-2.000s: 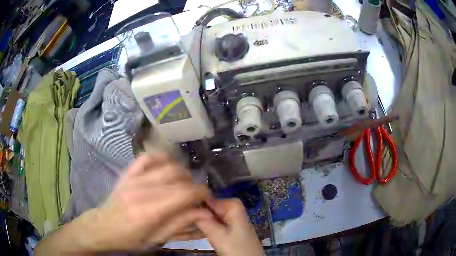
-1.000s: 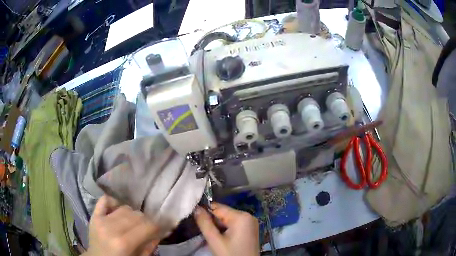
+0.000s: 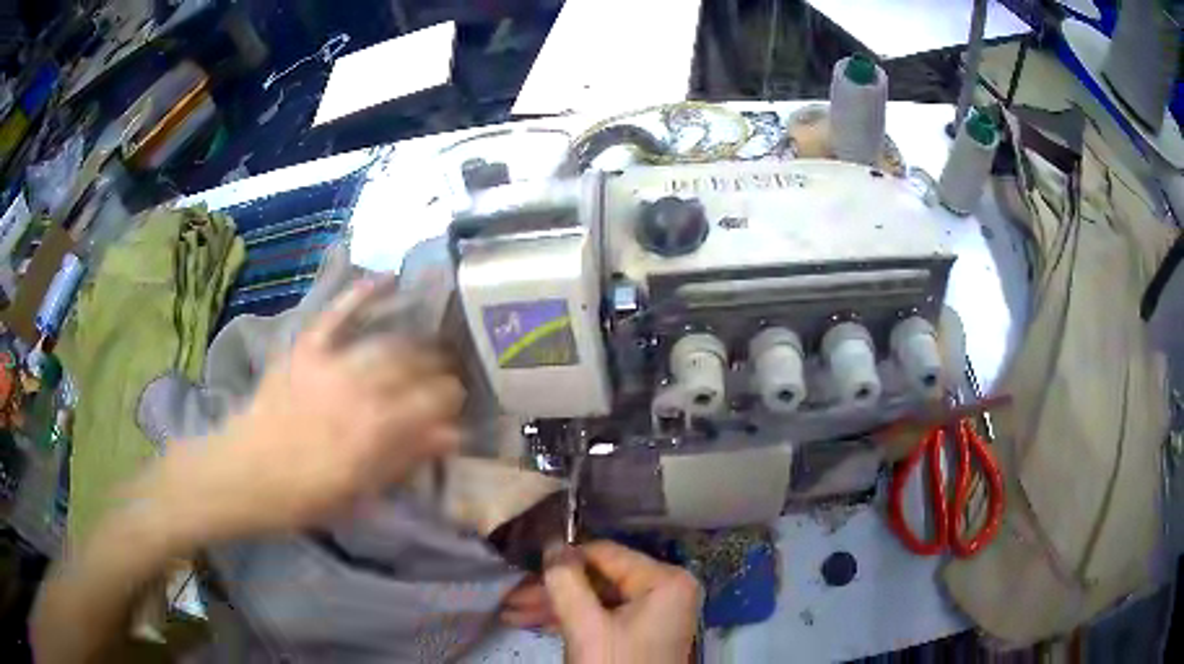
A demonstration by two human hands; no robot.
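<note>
The grey-brown garment piece (image 3: 377, 590) lies left of and below the overlock machine (image 3: 792, 234), bunched and folded, with an edge by the presser foot area (image 3: 552, 448). A lighter beige part (image 3: 500, 493) shows near the needle. My left hand (image 3: 351, 402) is blurred, fingers spread flat over the grey cloth left of the machine head. My right hand (image 3: 623, 603) pinches the cloth edge between thumb and fingers just in front of the needle area. The exact edge under its fingertips is partly hidden.
Red-handled scissors (image 3: 948, 486) lie right of the machine. Olive-green fabric (image 3: 123, 376) is piled at the left beside striped cloth (image 3: 292, 234). Beige fabric (image 3: 1091, 389) drapes at the right. Thread cones (image 3: 857, 110) stand behind. A blue patch with lint (image 3: 740, 584) is at the table front.
My left hand has moved up and left over the cloth, from near the lap side. The grey cloth has been folded over and lies lower. The view has shifted, so the machine appears lower and further right.
</note>
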